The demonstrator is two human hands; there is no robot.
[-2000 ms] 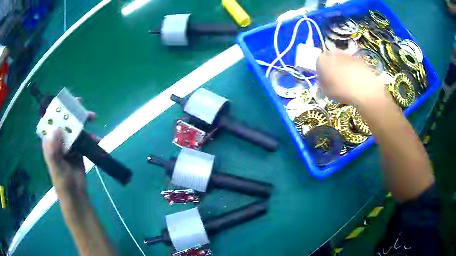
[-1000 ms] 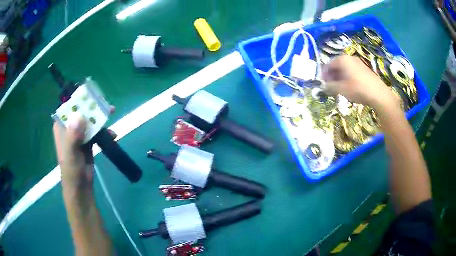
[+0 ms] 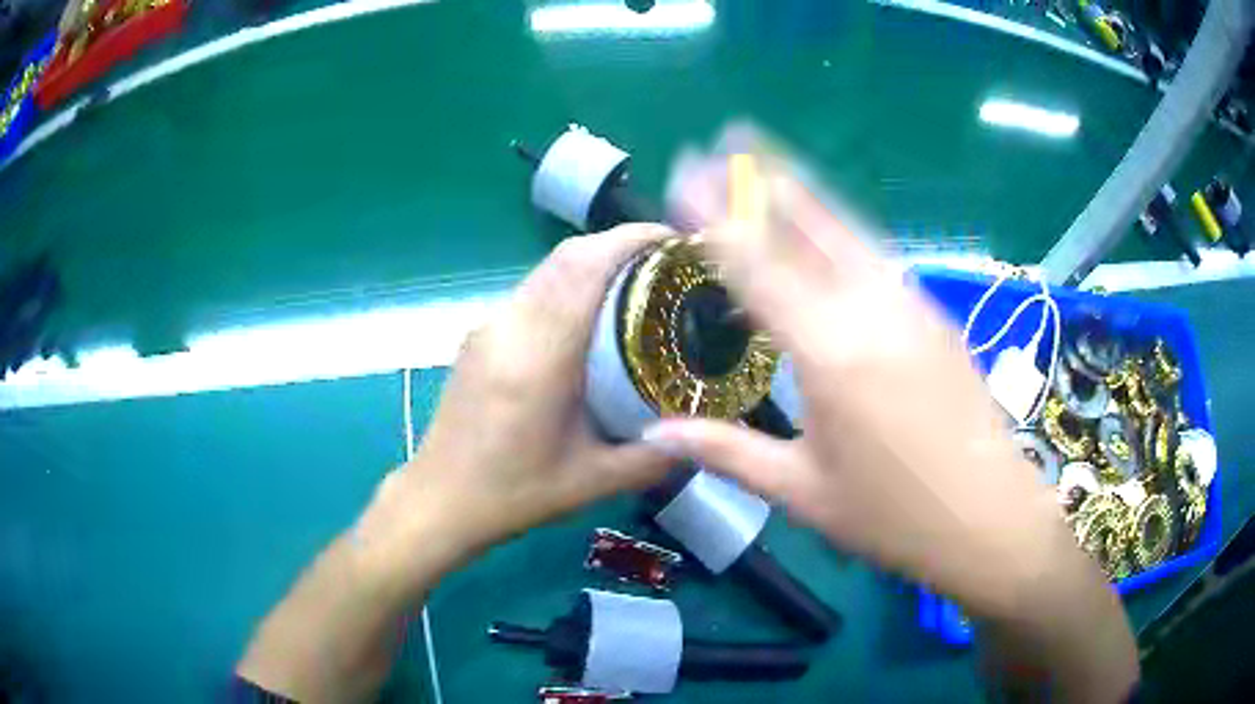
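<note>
My left hand [image 3: 530, 371] holds a microphone body by its pale drum [image 3: 615, 371], with the drum's round face turned toward me. A gold trim ring [image 3: 668, 337] lies on that face, dark in its centre. My right hand [image 3: 853, 371] is at the ring's right side, its thumb at the ring's lower edge and its raised fingers blurred above. Whether the right hand grips the ring or only touches it I cannot tell. The handle of the held unit is mostly hidden.
Half-assembled units lie below the hands, one [image 3: 636, 641] near the bottom, with red circuit boards [image 3: 632, 560] beside them. Another unit [image 3: 580, 175] lies behind the hands. The blue parts bin [image 3: 1200, 399] with rings and a white cable [image 3: 1016, 378] is at right. A red bin [image 3: 110, 52] is far left.
My right hand has left the bin and come to the held unit. The unit has moved to the centre and turned, and a gold ring now shows on its drum. The view has shifted.
</note>
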